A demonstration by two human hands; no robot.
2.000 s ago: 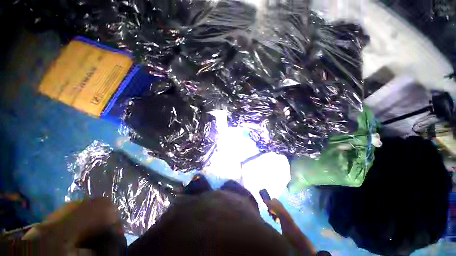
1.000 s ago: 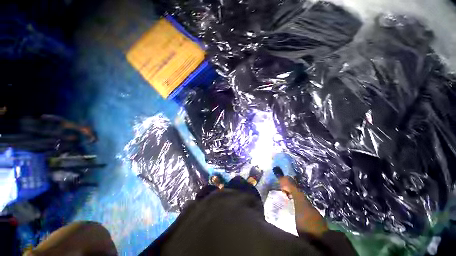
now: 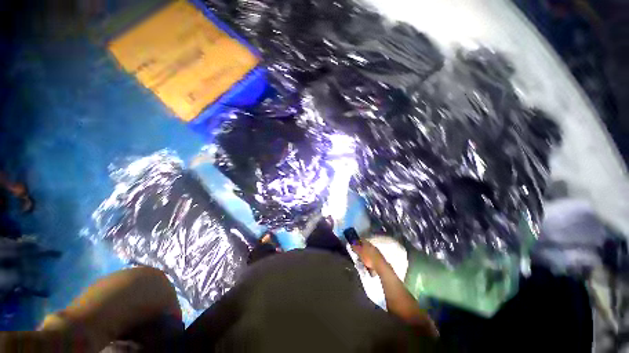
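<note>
My right hand (image 3: pixel 371 255) is at the lower centre, closed around a small black handheld device (image 3: pixel 352 236) that sticks out past the fingers. My left hand (image 3: pixel 114 303) is large, blurred and cut off at the bottom left edge; its fingers do not show clearly. A polybagged dark garment bundle (image 3: pixel 176 224) lies on the blue floor left of my feet. Another shiny bundle (image 3: pixel 272 162) lies in front of my feet, against a long heap of polybagged garments (image 3: pixel 455 158). Neither hand visibly touches the garments.
A tan cardboard sheet (image 3: pixel 183 61) lies on a blue crate (image 3: pixel 238 96) at the upper left. A white sheet or bag (image 3: pixel 394 258) is by my right hand. A green sack (image 3: pixel 469 283) and a black cloth-like bundle (image 3: pixel 552 314) are at the lower right. A pale curved surface (image 3: pixel 586 131) borders the heap.
The view has shifted and turned. The green sack and black bundle show more again at the lower right, and the basket at the left is out of view. My right hand still holds the device.
</note>
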